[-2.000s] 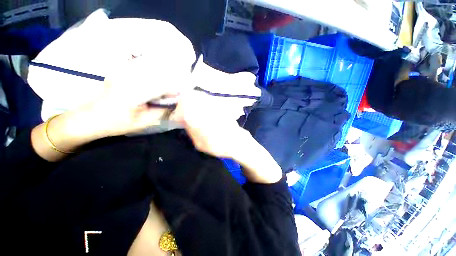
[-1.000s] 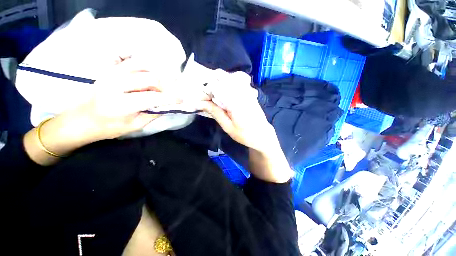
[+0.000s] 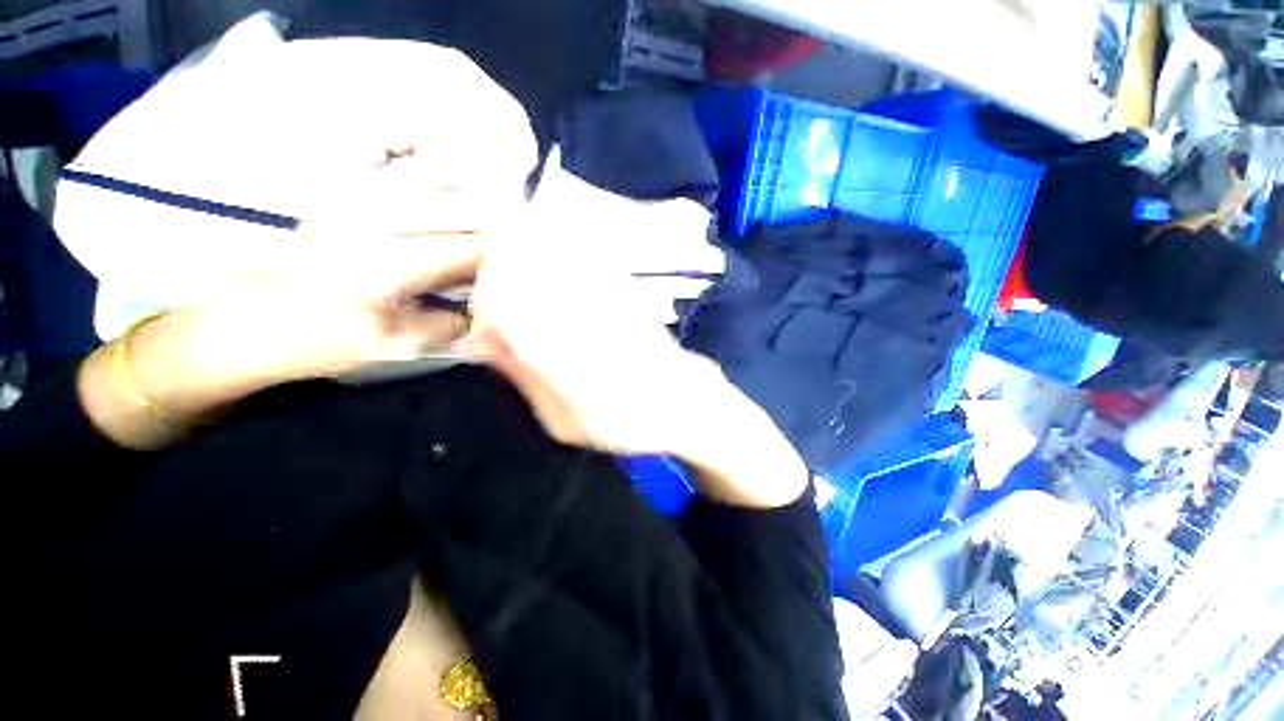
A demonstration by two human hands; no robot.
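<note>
A white garment [image 3: 324, 113] lies bunched in front of me, overexposed. A navy stripe [image 3: 176, 199] crosses its left part and a short dark line shows at its right end. My left hand [image 3: 338, 303], with a gold bracelet at the wrist, holds the cloth with its fingers bent. My right hand [image 3: 599, 373] is beside it, its fingertips against the left fingertips on the cloth. Glare hides its fingers, and any tool in it cannot be made out.
Layered dark navy pieces [image 3: 845, 317] are piled to the right, in and before blue plastic crates [image 3: 831, 162]. A white table edge [image 3: 929, 49] runs across the top. A person in dark clothing [image 3: 1127, 254] is at the far right, near cluttered pale items.
My right hand has moved left, close against my left fingers. A second ago it was further right, its fingers apart from them. The right end of the cloth with its dark line shows again.
</note>
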